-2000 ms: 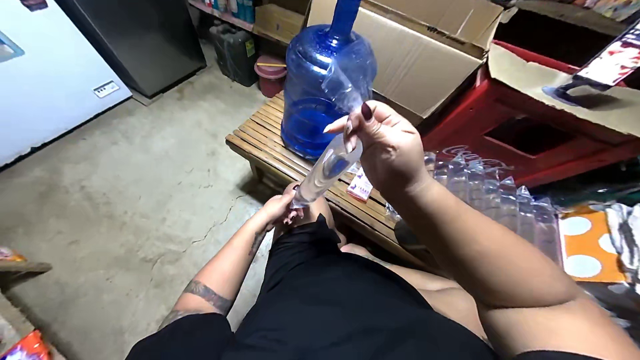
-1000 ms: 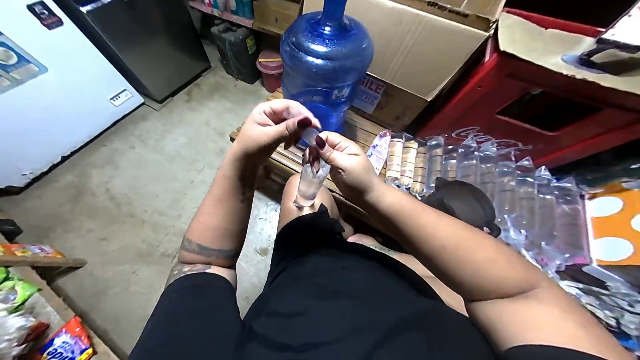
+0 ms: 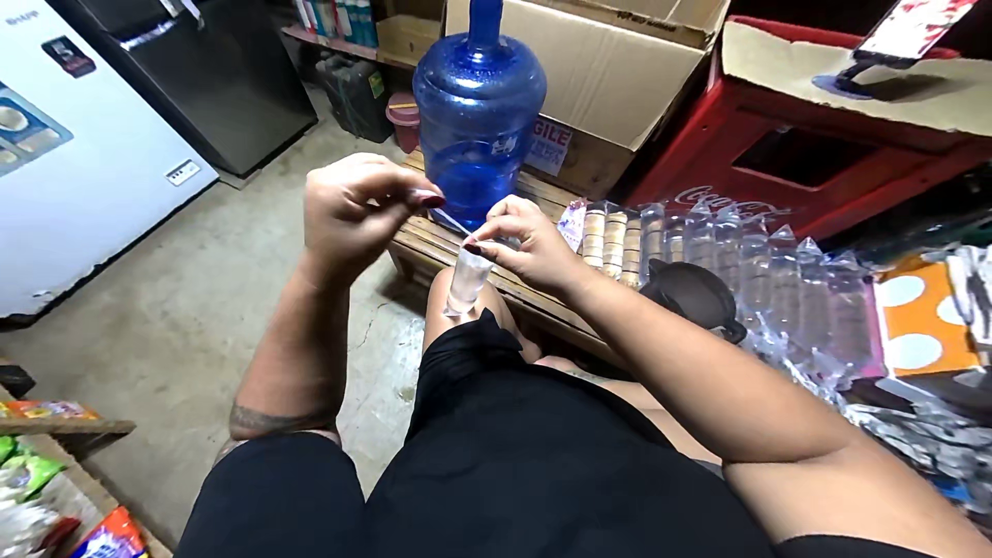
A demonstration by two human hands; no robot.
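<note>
A clear plastic bag of water (image 3: 468,280) hangs upright from my right hand (image 3: 535,246), whose thumb and fingers pinch its gathered neck. Up and to the left, my left hand (image 3: 364,209) grips the bag's twisted plastic end, stretched as a thin strand between the two hands. The bag's lower end is by my thigh. Behind the hands a blue water jug (image 3: 480,101) stands on a slatted wooden bench (image 3: 434,244). Several clear filled bags (image 3: 783,287) lie in a row at the right, beside a dark plastic dipper or pot (image 3: 694,294).
Clear tubes of round biscuits (image 3: 614,240) lie beside the filled bags. Cardboard boxes (image 3: 597,70) and a red crate or cooler (image 3: 790,155) stand behind. An orange dotted cloth or sheet (image 3: 926,318) is at the far right. Snack packets (image 3: 112,535) are at the lower left.
My left hand has risen from the bag's lower part, seen two seconds ago, to its twisted end. Since one second ago my hands have moved apart, with the plastic strand stretched between them.
</note>
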